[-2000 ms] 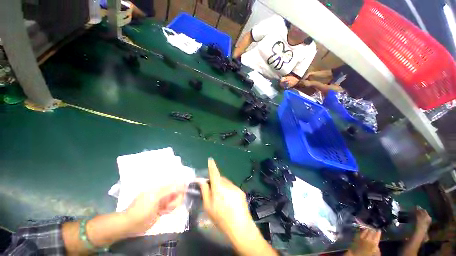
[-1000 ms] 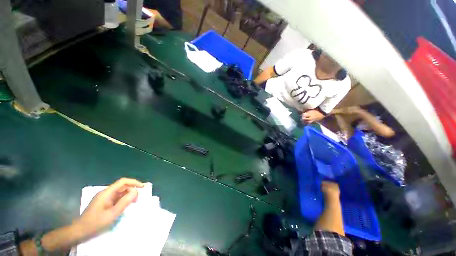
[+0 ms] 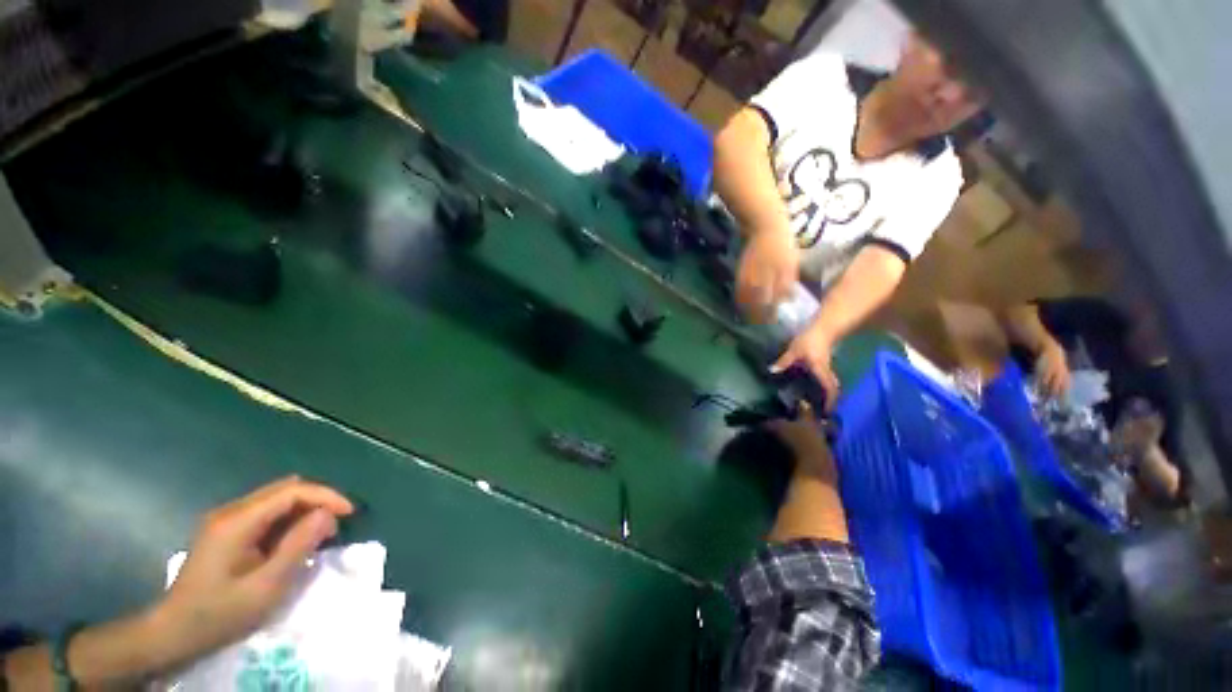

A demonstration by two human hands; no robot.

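My left hand (image 3: 257,554) rests over a stack of white plastic bags (image 3: 318,615) at the lower left, fingers curled with a gap to the thumb. A tiny dark spot shows by its fingertips, too small to name. My right hand (image 3: 808,439) reaches across the bench to black adapters (image 3: 797,399) beside the near blue crate. It is blurred and its fingers are partly hidden among them, so its grip cannot be told. A person's hand (image 3: 811,362) is at the same adapters, touching or very close to mine.
The near blue crate (image 3: 953,541) stands right of my forearm. Loose black adapters (image 3: 642,320) and a dark cord bundle (image 3: 581,449) lie on the green bench (image 3: 405,352). Across it are a person in a white shirt, a far blue crate (image 3: 628,108) and a crate of shiny bagged items (image 3: 1067,446).
My right hand has moved out of the near blue crate and left to the adapters. The opposite person's hands have moved toward it. My left hand stays over the bags.
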